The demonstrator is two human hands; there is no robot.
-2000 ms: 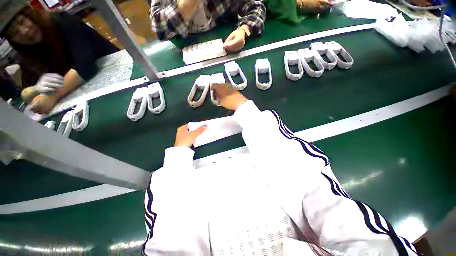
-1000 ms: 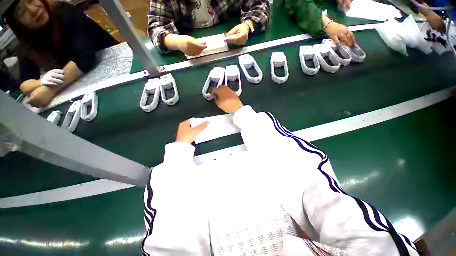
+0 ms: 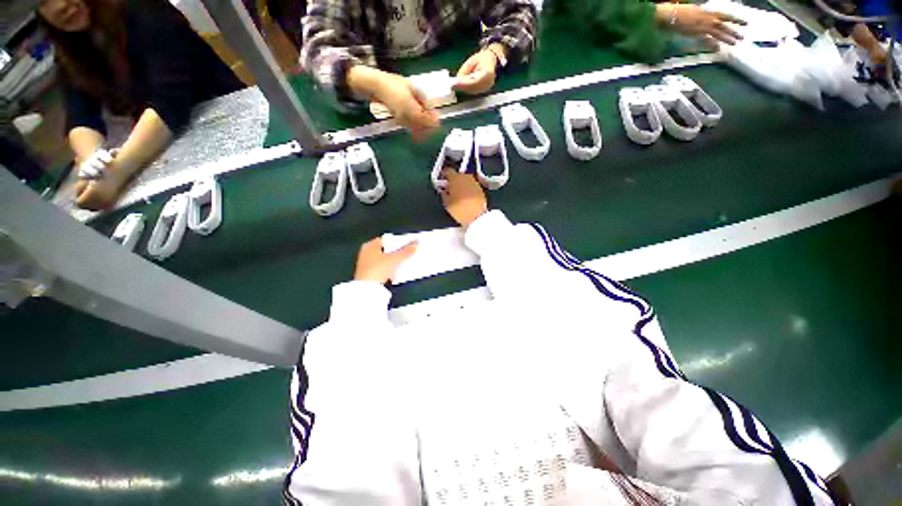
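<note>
My left hand holds the left end of a white sticker sheet, low over the belt with my thumb on top. My right hand is at the near end of a white oval housing, fingertips touching it or just over it; whether they hold a small piece cannot be told. A second housing stands close to its right. More housings stand in a row along the dark green belt: a pair to the left and several to the right.
A grey metal post crosses the left side. A person in plaid sits opposite with a white sheet, one hand over the belt edge. A green-sleeved arm and crumpled clear film are at the far right. A person in black sits at left.
The housings have shifted right along the belt. My right hand has moved from the housings' near ends slightly right with them. The plaid person's hand has reached toward the belt. The green-sleeved arm has moved right, off the housings.
</note>
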